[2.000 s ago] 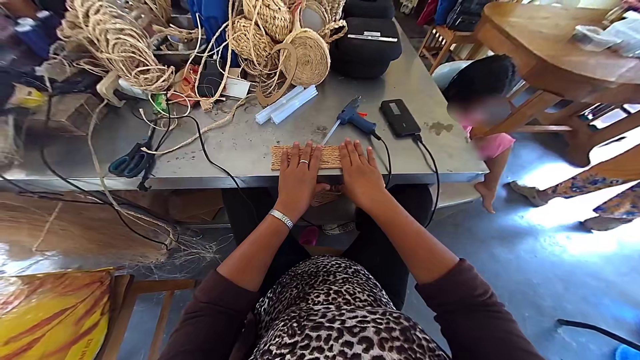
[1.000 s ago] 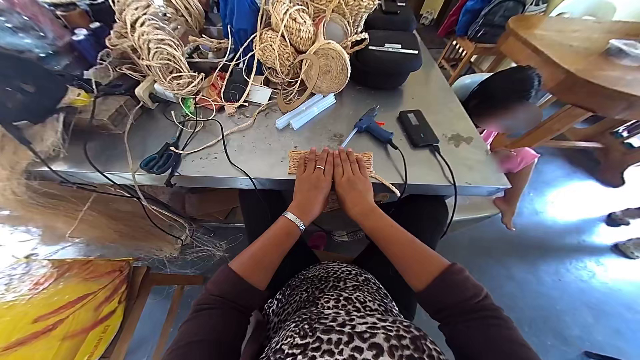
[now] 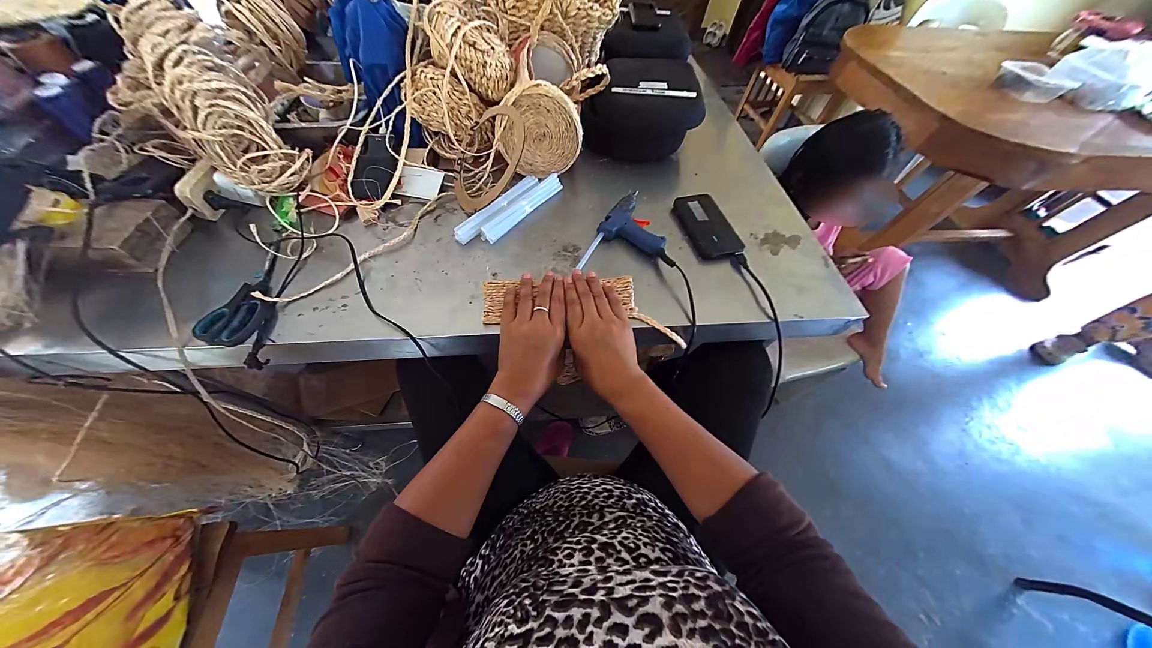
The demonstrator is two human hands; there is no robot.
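A flat strip of braided natural-fibre rope [image 3: 494, 301] lies along the front edge of the metal table. My left hand [image 3: 532, 328] and my right hand [image 3: 599, 328] rest flat on it side by side, palms down, thumbs close together. A short rope tail [image 3: 660, 330] sticks out at the strip's right end. Just behind my right hand lies a blue glue gun [image 3: 633, 231] with a glue stick at its rear. Clear glue sticks [image 3: 508, 209] lie behind to the left, and a black corded device [image 3: 708, 226] lies right of the glue gun.
Scissors [image 3: 236, 315] and loose cables lie at the left edge. Rope coils [image 3: 216, 108], woven round pieces [image 3: 544, 128] and black cases [image 3: 643, 108] fill the back. A person [image 3: 846, 180] sits low beside the table's right side, near a wooden table [image 3: 963, 99].
My hands have come together on the strip; two seconds ago they were slightly apart. The rope tail at the right has come into sight. The view has shifted somewhat.
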